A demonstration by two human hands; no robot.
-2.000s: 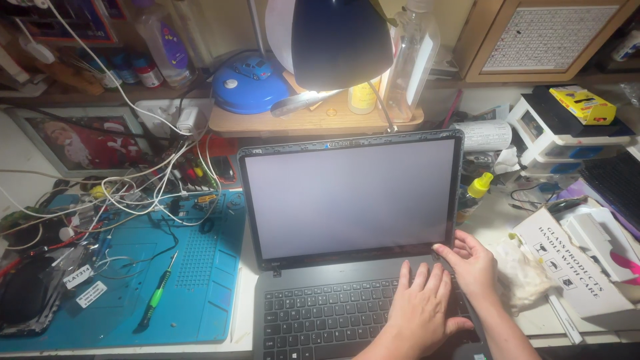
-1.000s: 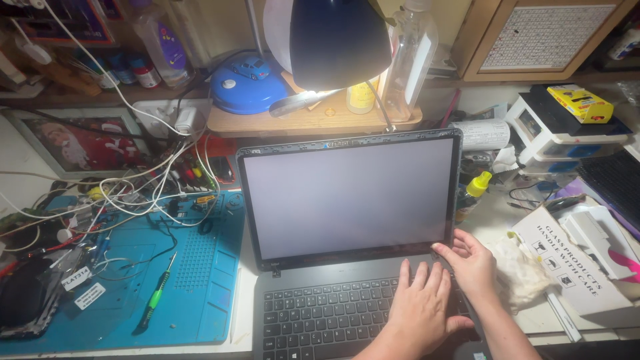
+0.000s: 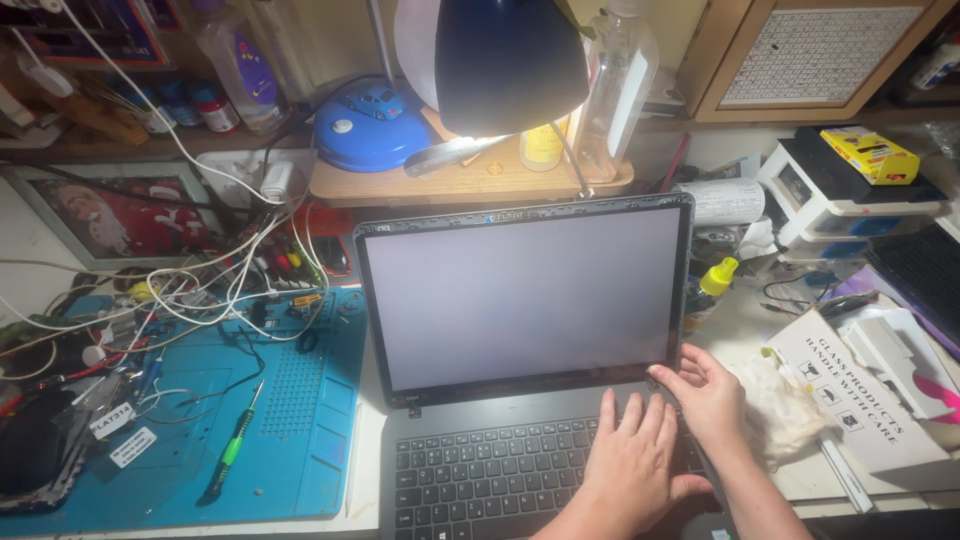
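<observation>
An unfolded laptop (image 3: 480,431) with a dark keyboard (image 3: 495,469) stands before me. Its lit, blank, greyish screen (image 3: 525,300) has the inner frame strip exposed along the top edge. My left hand (image 3: 637,457) lies flat, fingers spread, over the right side of the keyboard and the deck above it. At the screen's lower right corner, my right hand (image 3: 701,390) pinches the edge near the hinge, thumb in front and fingers behind. A green and black screwdriver (image 3: 232,450) lies on the blue work mat (image 3: 300,480) left of the laptop.
Tangled white cables (image 3: 225,277) cross the mat's back. A blue lamp (image 3: 510,67) overhangs the wooden shelf (image 3: 465,184) behind the screen. To the right are a yellow-capped spray bottle (image 3: 709,289), a crumpled cloth (image 3: 780,405), an opened cardboard box (image 3: 847,390) and small plastic drawers (image 3: 832,217).
</observation>
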